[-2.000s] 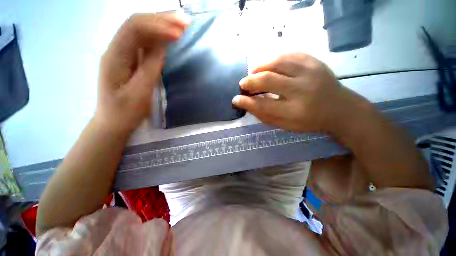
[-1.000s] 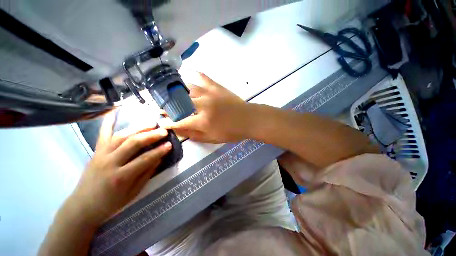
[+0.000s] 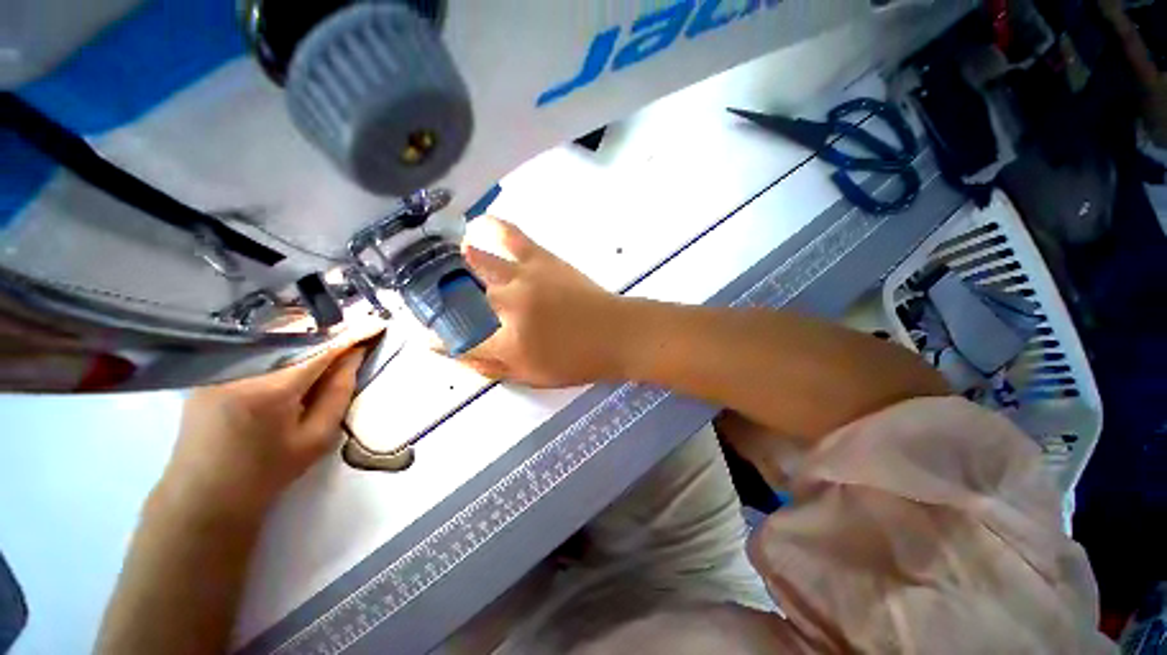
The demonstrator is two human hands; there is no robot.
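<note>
The white sewing machine head (image 3: pixel 512 90) with blue lettering fills the upper left. Its large ribbed grey knob (image 3: pixel 381 102) hangs above the presser foot area. A ribbed grey cylinder (image 3: pixel 448 305) sits low beside the foot. My left hand (image 3: pixel 275 410) lies flat left of the foot, fingertips reaching to it. My right hand (image 3: pixel 538 307) is right of the cylinder, its fingers partly hidden behind it. The dark panel is mostly hidden by my hands and the machine; only a small dark edge (image 3: pixel 371 361) shows near my left fingertips. Whether my right fingers touch it cannot be told.
Scissors (image 3: pixel 860 151) with dark looped handles lie on the table at right. A white slotted basket (image 3: pixel 1072 371) holds grey scraps beyond the ruler edge (image 3: pixel 512 493). A brown curved slot (image 3: pixel 379 456) shows in the bed. A dark piece (image 3: pixel 10 601) shows at far left.
My left hand has moved up and left, uncovering the bed slot. The dark panel that showed under its fingers is now mostly hidden. The view has shifted, showing the large knob and lettering.
</note>
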